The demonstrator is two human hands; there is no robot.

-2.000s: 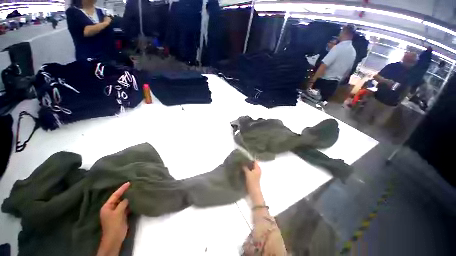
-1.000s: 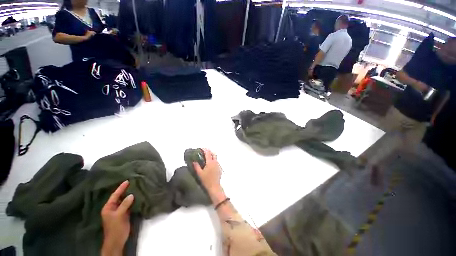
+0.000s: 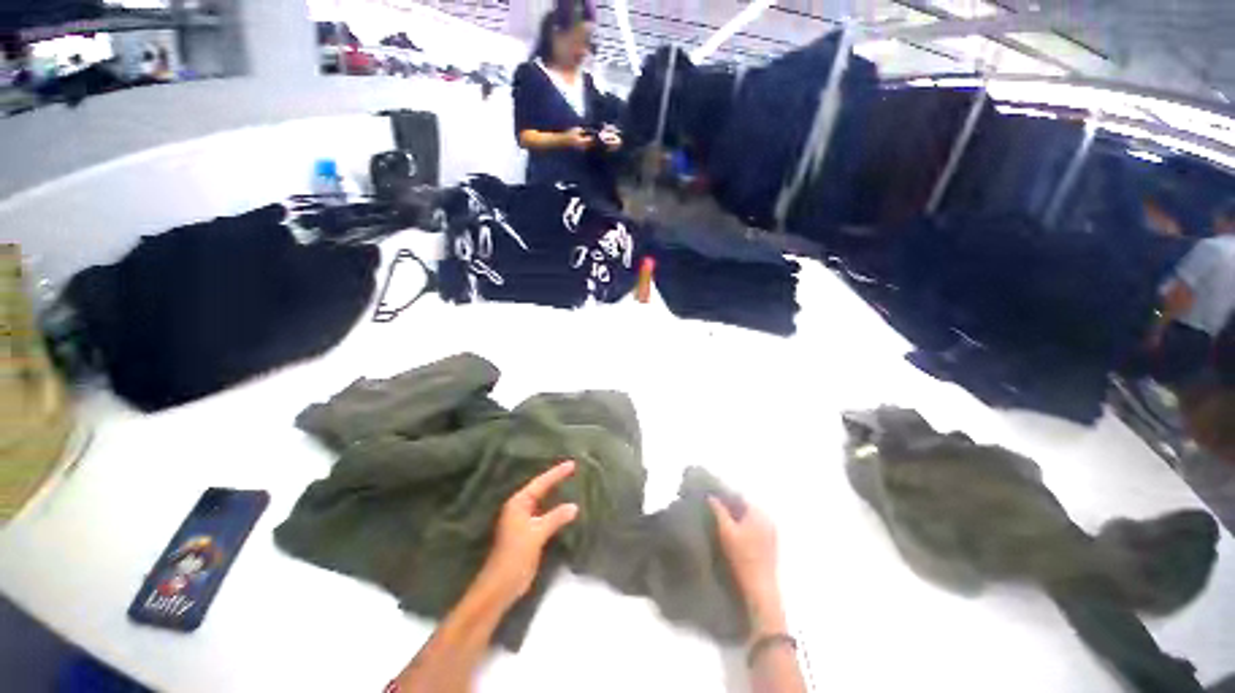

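Note:
An olive-green garment [image 3: 447, 474] lies crumpled on the white table [image 3: 759, 393] in front of me. My left hand [image 3: 526, 535] rests on its middle with thumb and index finger apart. My right hand [image 3: 742, 542] grips the narrow part at its right end, which looks like a sleeve. Whether snips are inside my right hand cannot be seen. A second olive-green garment [image 3: 962, 501] lies crumpled at the right, apart from my hands.
A dark phone [image 3: 201, 558] lies at the left. Behind are a black garment pile [image 3: 230, 305], a hanger [image 3: 404, 284], navy garments with white drawcords [image 3: 535, 244], an orange thread spool [image 3: 645, 279] and folded navy garments [image 3: 725, 282]. A person [image 3: 558, 102] stands opposite.
The view has swung left, bringing the phone and black pile into sight. My right hand has drawn the narrow end closer to my left hand than two seconds ago. My left hand stays on the garment.

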